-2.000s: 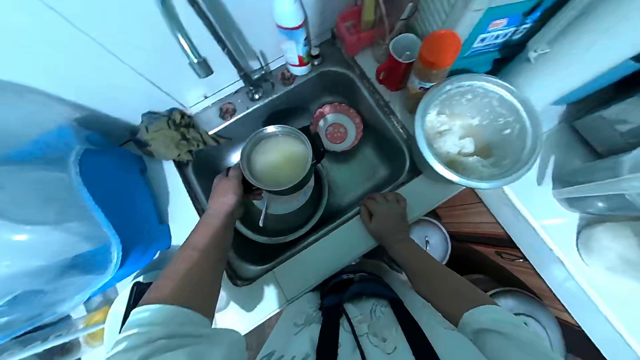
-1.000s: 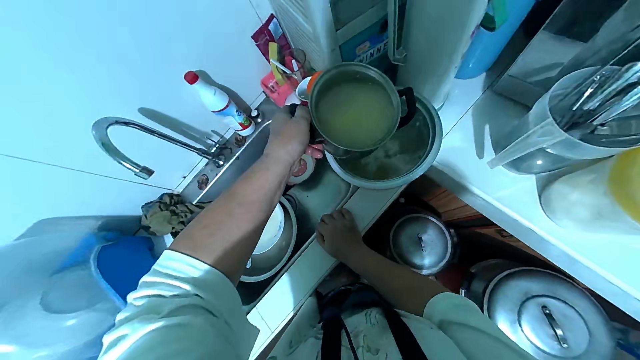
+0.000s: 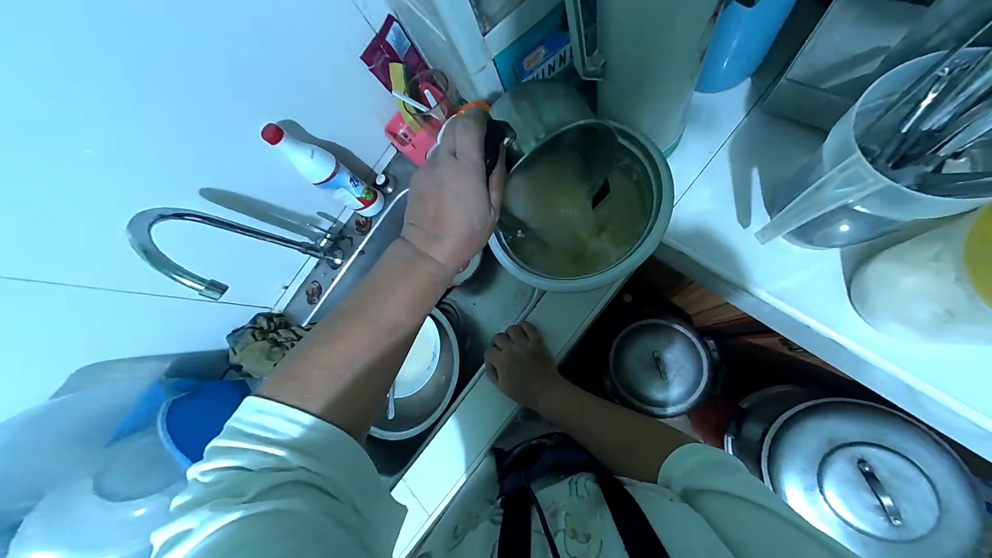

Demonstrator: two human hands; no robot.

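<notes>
My left hand (image 3: 457,190) grips the black handle of a metal pot (image 3: 546,93), which is tipped over a large metal pot (image 3: 663,198) at the counter corner. Cloudy yellowish liquid (image 3: 566,240) fills the lower part of the large pot. The tilted pot's outline is partly blurred against it. My right hand (image 3: 523,364) rests on the tiled counter edge in front of the sink, its fingers curled, and no object shows in it. Partly behind my left forearm, a metal basin (image 3: 448,387) with a white bowl (image 3: 421,360) and a spoon handle stands in the sink.
A curved faucet (image 3: 178,271) and a red-capped bottle (image 3: 314,167) stand at the left. Lidded pots (image 3: 659,368) are below the counter on the right. A clear plastic pitcher of utensils (image 3: 845,186) stands on the right counter. A blue container (image 3: 201,418) is at lower left.
My left hand has carried the pot from over the sink to the large pot, and the pot has tipped from level to steeply tilted. The view has shifted a lot. My right hand stays on the counter edge.
</notes>
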